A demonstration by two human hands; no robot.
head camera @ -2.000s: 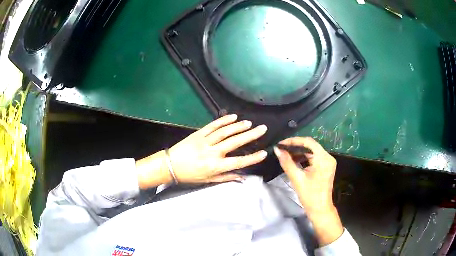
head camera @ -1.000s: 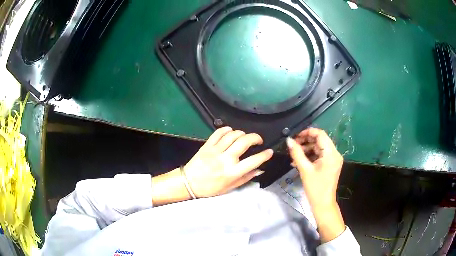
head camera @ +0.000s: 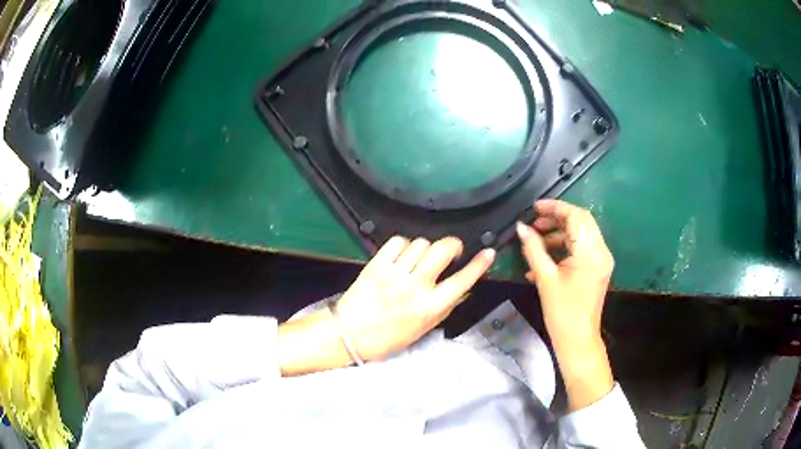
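Observation:
A black square frame [head camera: 422,210] with a large round opening lies flat on the green bench, one corner towards me at the front edge. My left hand [head camera: 400,294] rests on its near corner, fingers spread a little, the index fingertip on the near right edge. My right hand [head camera: 571,254] is at the same edge farther right, thumb and index finger close together at the rim. A thin dark piece seems to be between these fingertips, but it is hard to tell from the frame. Any strip along the edge cannot be made out.
Black frames [head camera: 53,145] are stacked tilted at the left. More dark stacked parts [head camera: 780,167] stand at the right edge. Yellow ribbons [head camera: 26,333] hang in a heap at far left. The green bench [head camera: 667,219] has its front edge above my lap. A flat dark item lies at the back right.
My right hand has moved up and right along the near right edge. My left index fingertip has moved right along it. The frame now sits slightly lower and farther left in view.

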